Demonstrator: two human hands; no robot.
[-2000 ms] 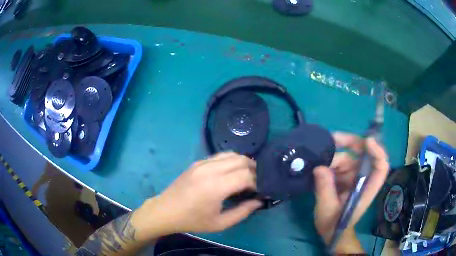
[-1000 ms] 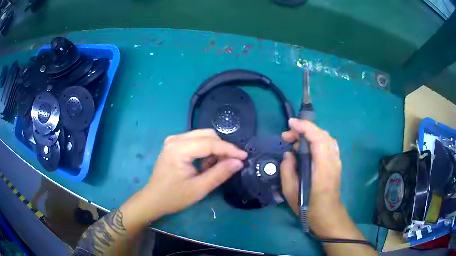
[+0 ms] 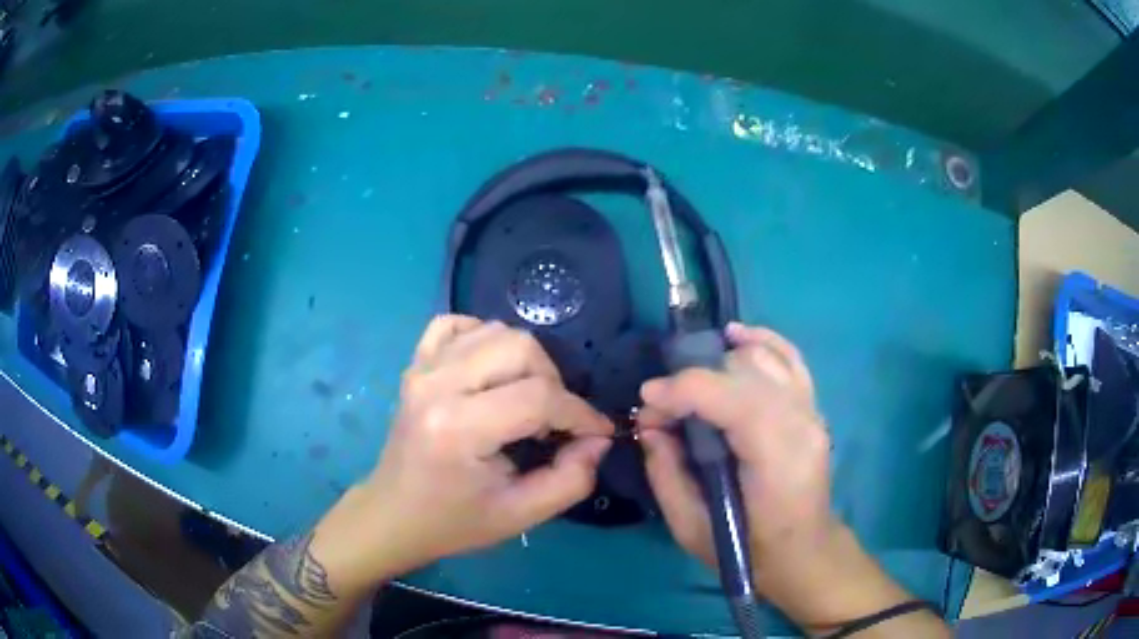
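Note:
Black headphones lie on the teal bench with the headband arc [image 3: 568, 165] away from me. One cup [image 3: 546, 281] shows a centre cluster of holes. The speaker plate [image 3: 615, 362] lies at the other cup, mostly hidden by my fingers. My left hand [image 3: 506, 431] pinches thin lead wires [image 3: 622, 428] at the plate. My right hand [image 3: 743, 456] holds the soldering iron [image 3: 700, 356], its silvery tip pointing away over the headband, while its thumb and fingertip meet at the same wires. The plate's pale centre spot is hidden.
A blue tray [image 3: 225, 250] heaped with black plates is at the left. At the right are a square fan [image 3: 996, 468] on a cardboard sheet [image 3: 1074, 237] and a second blue tray [image 3: 1084, 293] with equipment. A recessed green belt [image 3: 600, 31] runs along the back.
The plate was first held up in my right hand, then lowered to the cup. My right fingertips have now closed in beside my left ones at the wires, and the iron has tilted left.

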